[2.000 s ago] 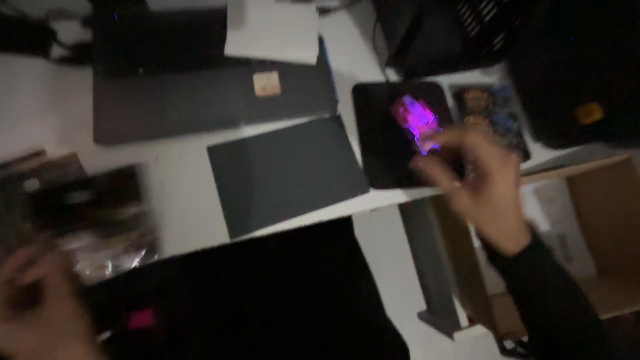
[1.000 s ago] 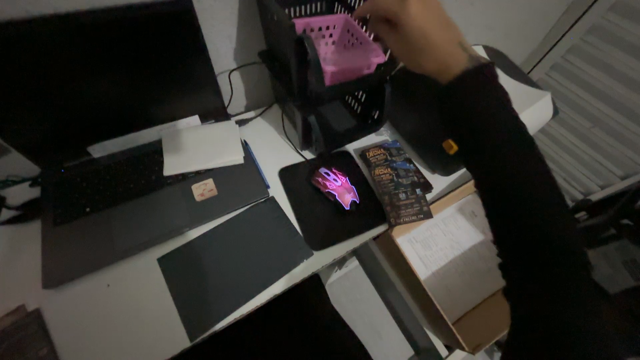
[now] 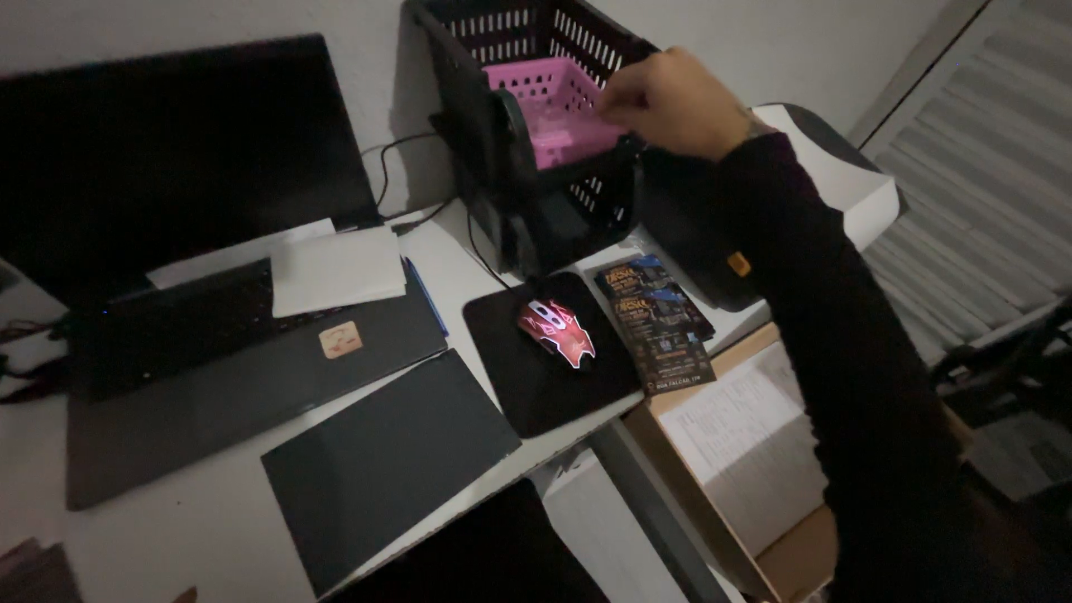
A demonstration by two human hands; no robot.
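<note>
My right hand reaches over the right side of a pink plastic basket, its fingers bent inward; whether they hold anything is not clear. The pink basket sits in the upper of the stacked black plastic baskets. Below them a lit computer mouse rests on a black mouse pad. Printed flyers lie right of the pad. A dark flat sheet lies in front of an open laptop. My left hand cannot be made out; only a small skin-toned tip shows at the bottom edge.
Folded white paper lies on the laptop, with a blue pen beside it. An open cardboard box holding printed papers stands below the desk edge. A black case-like object lies behind the flyers. Cables run behind the laptop.
My right hand has moved from near the mouse up to the pink basket. My left hand, visible at the lower left two seconds ago, has dropped out of clear sight. The view has shifted considerably.
</note>
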